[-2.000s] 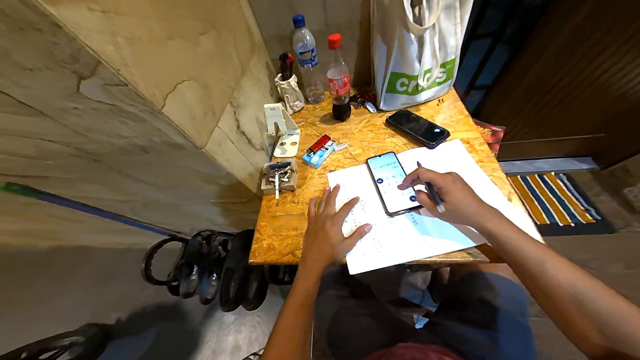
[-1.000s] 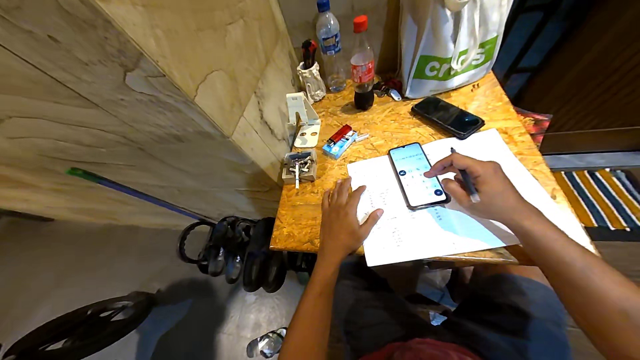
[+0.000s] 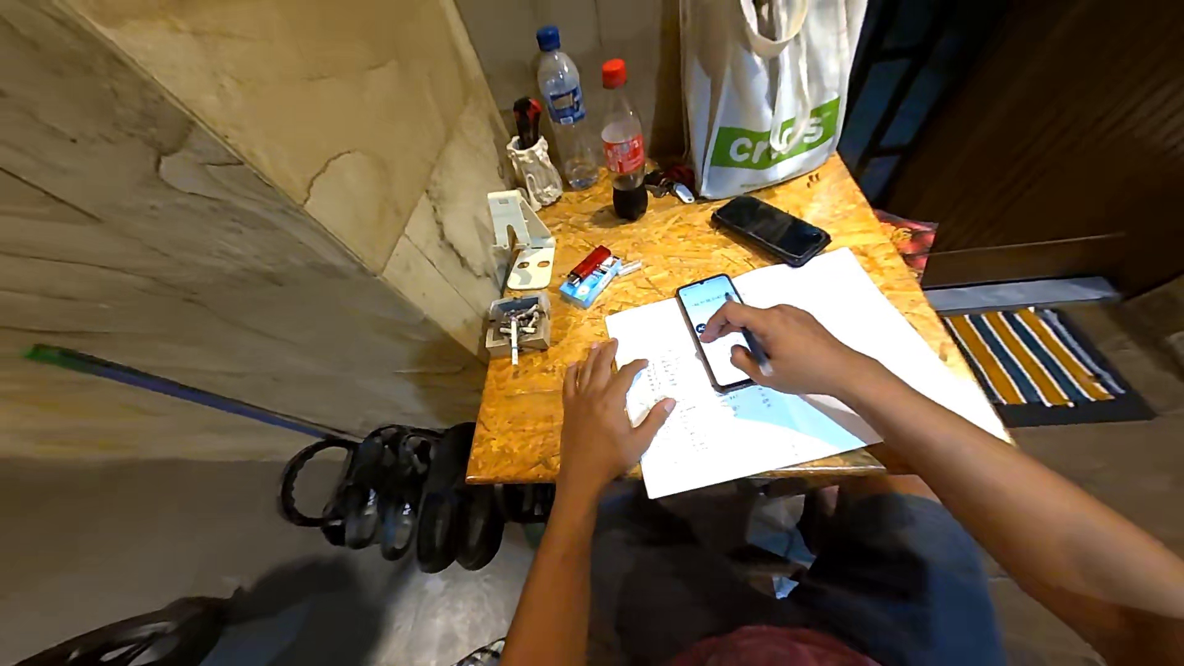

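White paper sheets bearing handwriting lie on a small wood-chip board table. A smartphone with a lit screen rests on the paper. My right hand is over the phone with a finger at its screen, and a dark pen is held in the same hand. My left hand lies flat, fingers spread, across the table and the left edge of the paper. Behind the paper is a second, dark-screened phone.
An ashtray with cigarette butts, a red lighter on a blue-white packet, a cola bottle, a clear plastic bottle and a white cloth bag stand or lie around the paper. Shoes are on the floor at left.
The finger of my right hand has moved from the right side of the phone's screen to its left side. My left hand stays on the paper's edge.
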